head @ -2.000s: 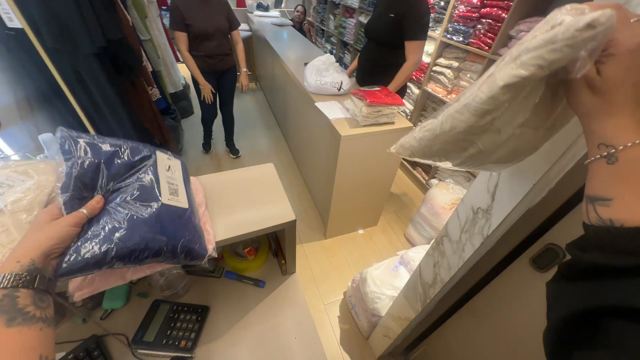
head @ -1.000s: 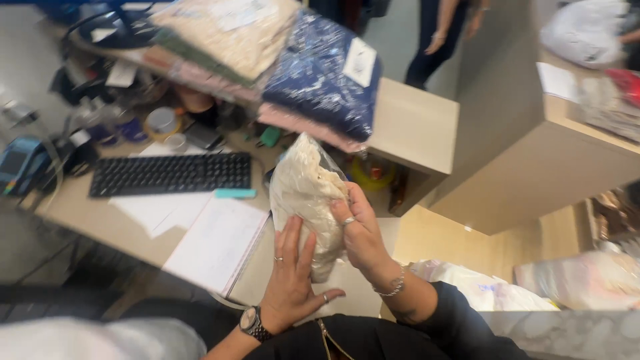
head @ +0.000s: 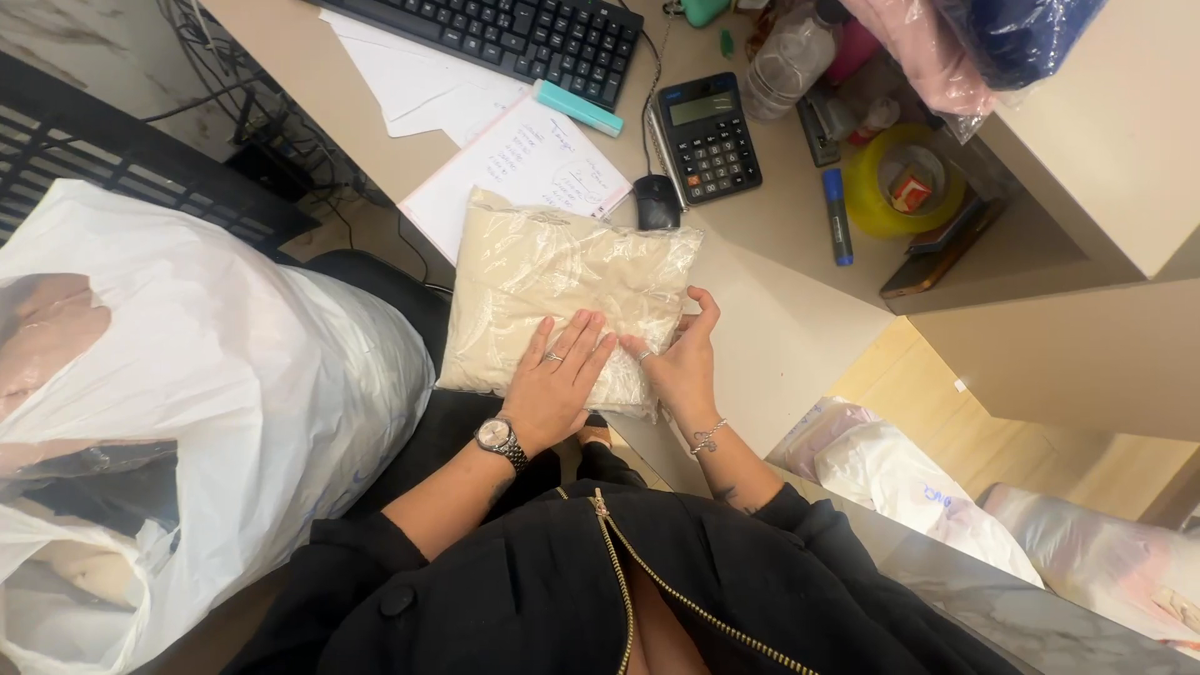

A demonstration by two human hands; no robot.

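A cream folded garment in clear plastic wrap (head: 553,272) lies in front of my body, over the desk's near edge. My left hand (head: 558,375) rests flat on its lower part, fingers spread a little, with a watch at the wrist. At the packet's right edge, my right hand (head: 680,361) grips the wrap, thumb on top and fingers partly hidden behind. Above the packet lie a handwritten sheet (head: 525,164) and a black computer mouse (head: 656,202). A calculator (head: 708,139) is just to the right of the mouse.
A large white plastic bag (head: 281,375) of wrapped items bulges at the left. A black keyboard (head: 525,37), teal highlighter (head: 578,108), blue marker (head: 837,217) and yellow tape roll (head: 947,178) lie on the desk. Filled bags (head: 919,487) stand at lower right, beside the desk shelf (head: 1116,131).
The blue packet has left my left hand; a second ago it lay on the stack. The cream packet, raised in my right hand earlier, is now low before me, flatter, with both hands on it.
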